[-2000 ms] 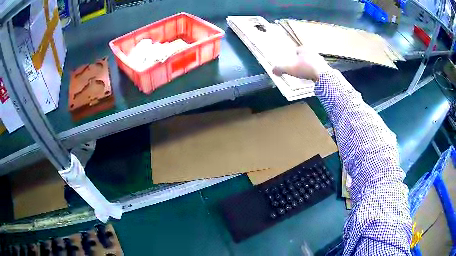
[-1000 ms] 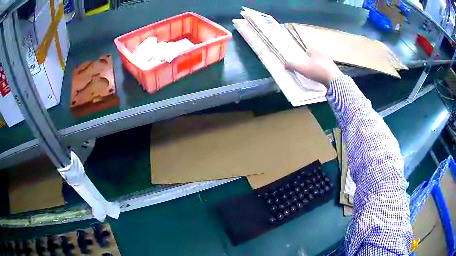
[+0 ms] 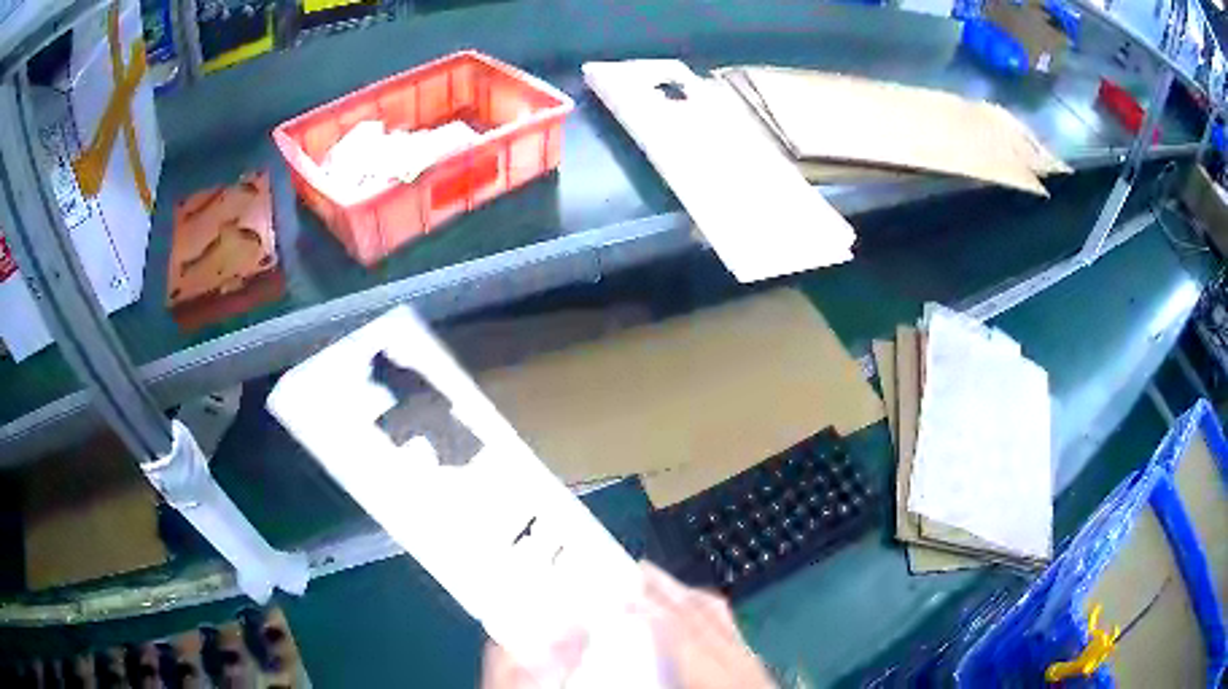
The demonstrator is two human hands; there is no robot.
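Note:
A white die-cut card (image 3: 465, 518) is held up, tilted, at the lower middle, with a shaped cutout near its far end and two small slots. My right hand (image 3: 694, 639) grips its near end at the bottom edge and is blurred. My left hand (image 3: 519, 666) is on the card's near end from the left, mostly cut off by the picture's edge. More white cards (image 3: 727, 175) lie stacked on the shelf. The black parts tray (image 3: 774, 512) with rows of round parts lies on the bench behind my right hand.
On the shelf are a red-orange basket (image 3: 431, 168) with white contents, an orange-brown block (image 3: 222, 256) and brown sheets (image 3: 902, 128). Below are cardboard sheets (image 3: 687, 390), a card stack (image 3: 983, 438), black parts (image 3: 175, 666) at lower left and a blue-lined crate (image 3: 1165, 538). A metal post (image 3: 88, 269) stands left.
My right hand has left the shelf stack and come down towards me with one white card. My left hand has come into view at the bottom. The card stack at right is uncovered.

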